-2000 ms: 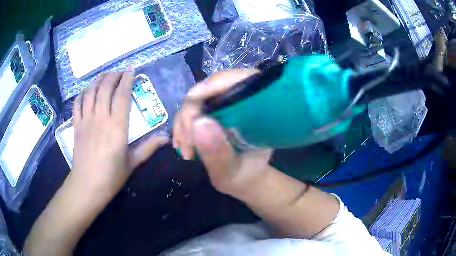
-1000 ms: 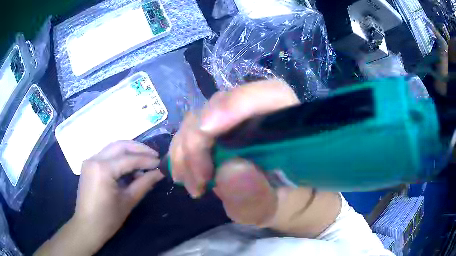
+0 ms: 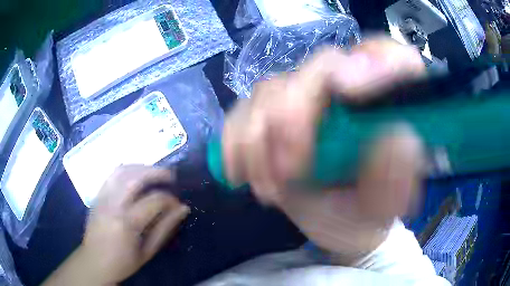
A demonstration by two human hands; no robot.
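My right hand (image 3: 324, 128) is closed around a thick teal-green electric screwdriver (image 3: 464, 134), blurred and close to the camera. Its green nose shows left of my fingers; the bit tip cannot be made out. My left hand (image 3: 131, 223) is blurred, its thumb and fingers curled close together over the black mat, at the lower edge of a white phone-like unit (image 3: 120, 145). Whether it pinches something small cannot be told. The unit lies tilted on clear film, its green circuit board (image 3: 166, 118) at the upper right end. Tiny specks lie on the mat.
Another unit (image 3: 120, 53) lies on a bubble wrap sheet (image 3: 209, 42) at the back. Two more units lie at the left, one (image 3: 31, 162) in a plastic sleeve. A crumpled clear bag (image 3: 279, 50) is behind my right hand. A white device (image 3: 416, 22) and a pale stack (image 3: 456, 237) are at the right.
My right hand has moved the screwdriver away from my left hand, rightward and closer to the camera. My left hand first came off the unit's face to its lower edge, then dropped slightly.
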